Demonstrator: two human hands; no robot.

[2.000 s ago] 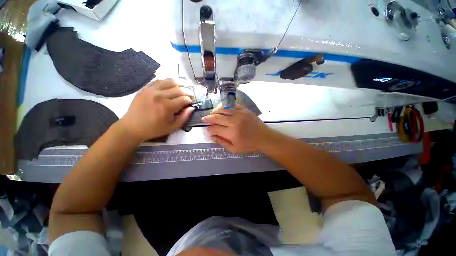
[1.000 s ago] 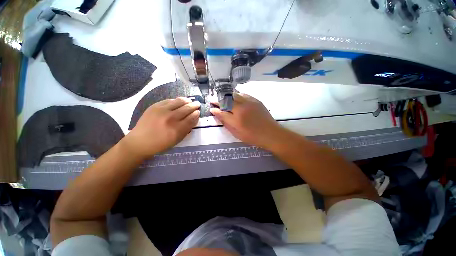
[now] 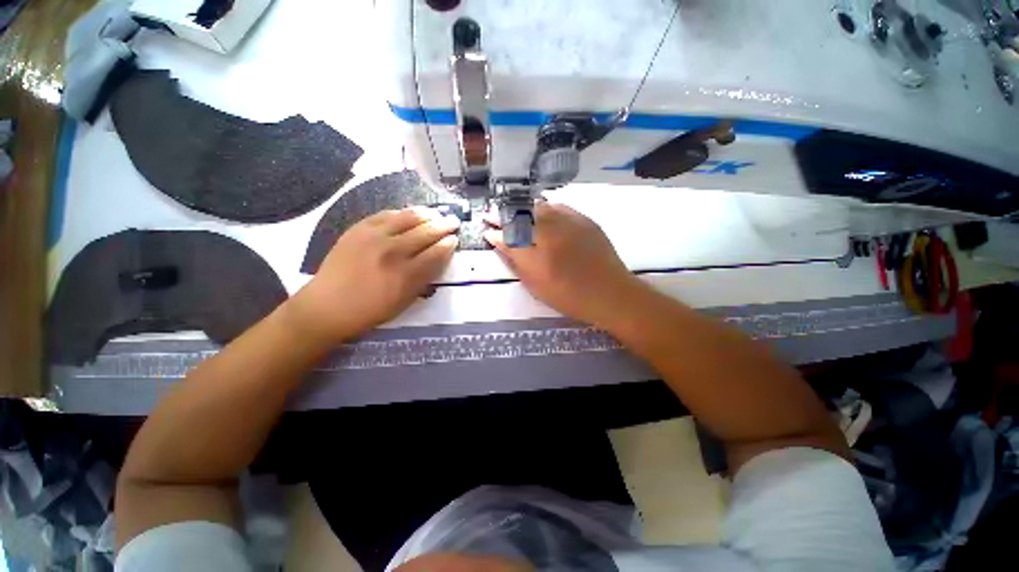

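A dark grey curved panel (image 3: 363, 212) lies under the machine's needle area. My left hand (image 3: 386, 268) rests on it, fingertips beside a small dark label (image 3: 449, 211) just left of the presser foot. My right hand (image 3: 564, 266) is at the right of the foot, its fingertips on the panel's edge, partly hidden by the metal parts of the sewing machine (image 3: 517, 212). Both hands press the cloth flat; the exact needle point is too small to tell. A second curved panel with a dark label (image 3: 149, 277) lies at left.
A stack of curved grey panels (image 3: 229, 156) lies upper left, near a white box (image 3: 212, 22) and a grey cloth scrap (image 3: 95, 69). Snips with red and orange loops (image 3: 925, 272) are at the right. A ruler strip (image 3: 469, 349) runs along the front edge.
Since the oldest frame, the panel has been turned and spread, with its curved part now showing left of the foot. Both hands have settled beside the foot. The view has shifted slightly.
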